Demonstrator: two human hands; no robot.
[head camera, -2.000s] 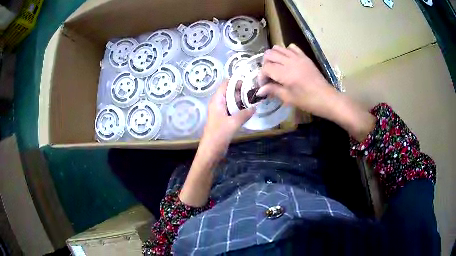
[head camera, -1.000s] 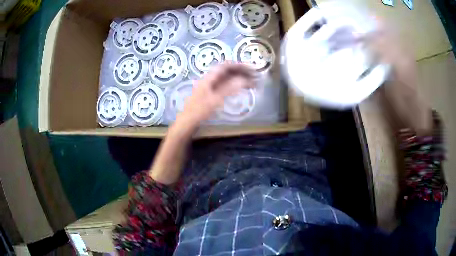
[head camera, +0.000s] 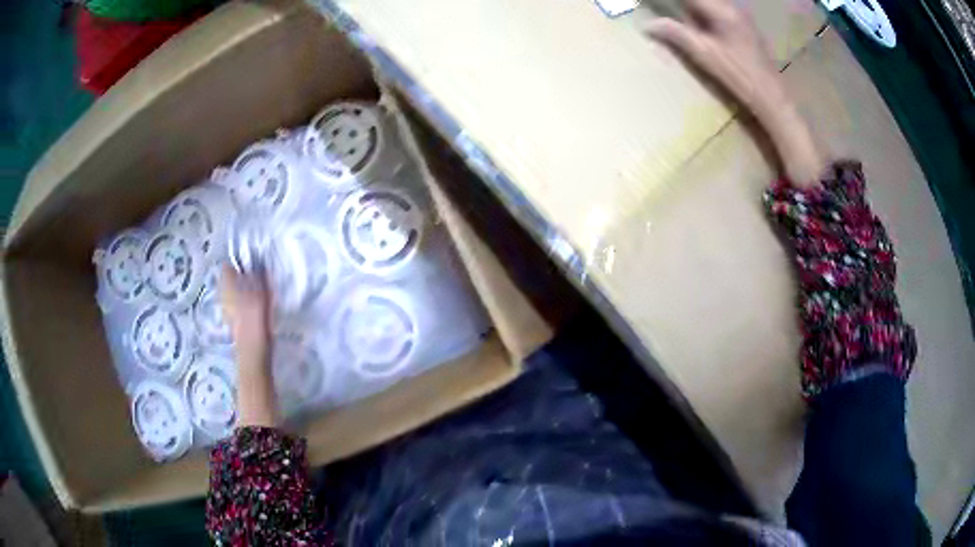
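White round slotted housings (head camera: 380, 229) lie in the open carton, some seen hazily through a cloudy plastic sheet (head camera: 438, 310). My left hand (head camera: 248, 299) is blurred over the middle of the carton, at a blurred housing (head camera: 252, 237); its fingertips are unclear, so I cannot tell whether it grips it. My right hand (head camera: 714, 45) is over the far part of the cardboard-covered bench, fingers apart, with nothing visible in it. A small white square insert (head camera: 617, 6) lies just left of its fingers, at the picture's top edge.
The carton's wall (head camera: 428, 401) stands beside the bench cover (head camera: 684, 267), whose taped edge runs diagonally between them. A white slotted housing (head camera: 868, 19) lies at the far bench edge. A red object (head camera: 123, 48) is at the top left, on the green floor.
The view has turned towards the bench. The housing that my right hand carried a second ago is out of that hand. My right hand has moved to the far bench; my left hand has moved deeper over the carton.
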